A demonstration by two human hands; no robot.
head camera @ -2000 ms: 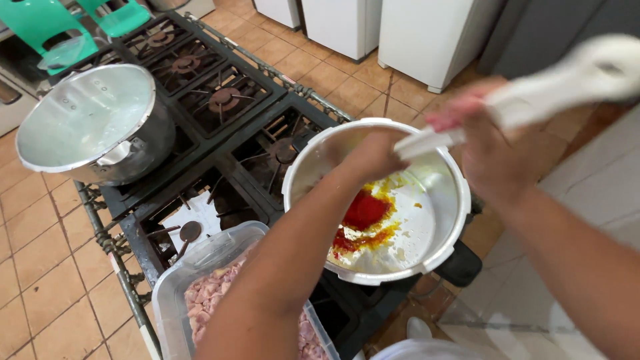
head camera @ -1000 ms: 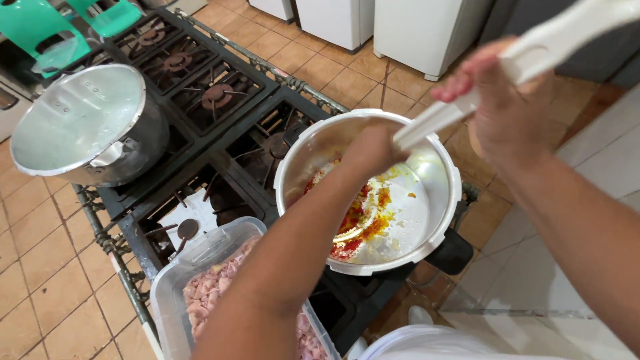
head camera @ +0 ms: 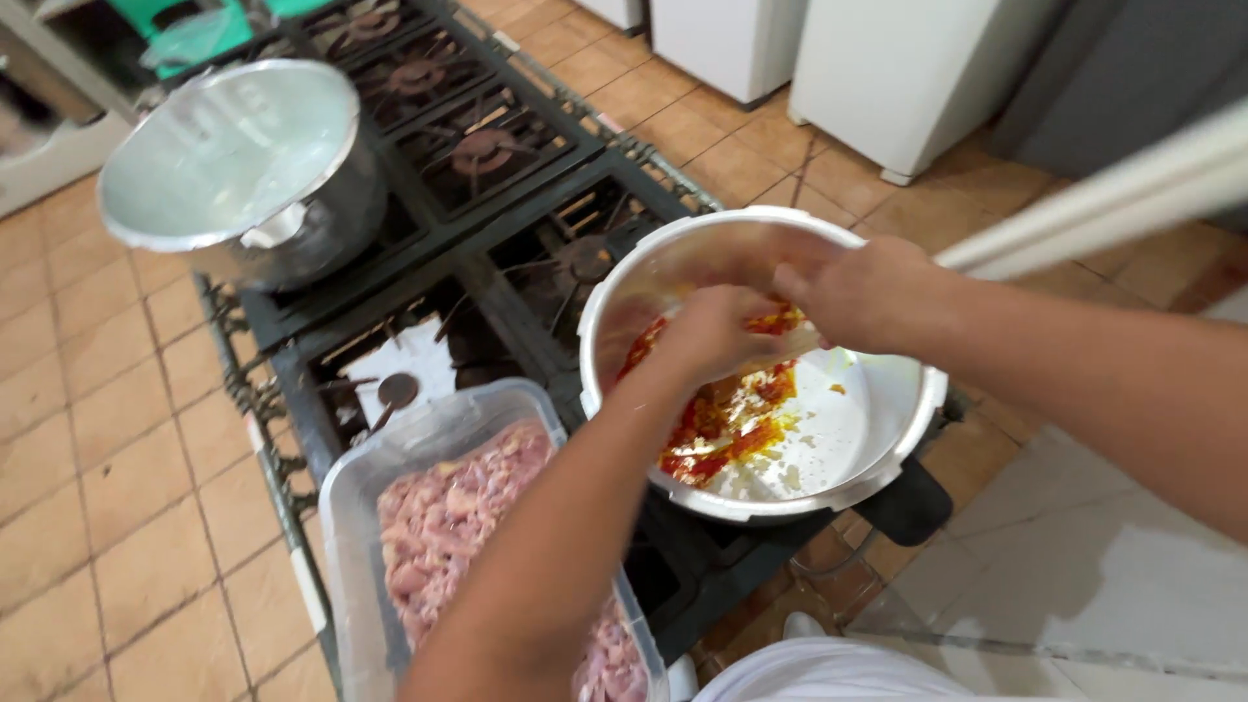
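Note:
An aluminium pressure cooker pot (head camera: 921, 419) stands on the stove, with red and orange paste (head camera: 721, 424) and pale bits spread over its bottom. My left hand (head camera: 726, 331) reaches into the pot above the paste, its fingers blurred. Beside it, my right hand (head camera: 858, 292) is shut on a long white paddle (head camera: 1102, 200), whose shaft rises to the upper right. The paddle's lower end is hidden by my hands. Whether my left hand also grips the paddle cannot be told. Under my left forearm lies a clear plastic tub (head camera: 336, 526) of raw cut meat (head camera: 444, 517).
A large metal pot (head camera: 322, 229) stands on the stove (head camera: 439, 253) at the upper left, near several burners. The stove's side rail (head camera: 258, 429) borders the tiled floor. White appliances (head camera: 877, 78) stand behind, and a black pot handle (head camera: 907, 502) juts out at the lower right.
Both hands have moved lower, with my right hand now at the pot's rim close to my left. The red paste, clumped together two seconds ago, is spread over more of the pot's bottom.

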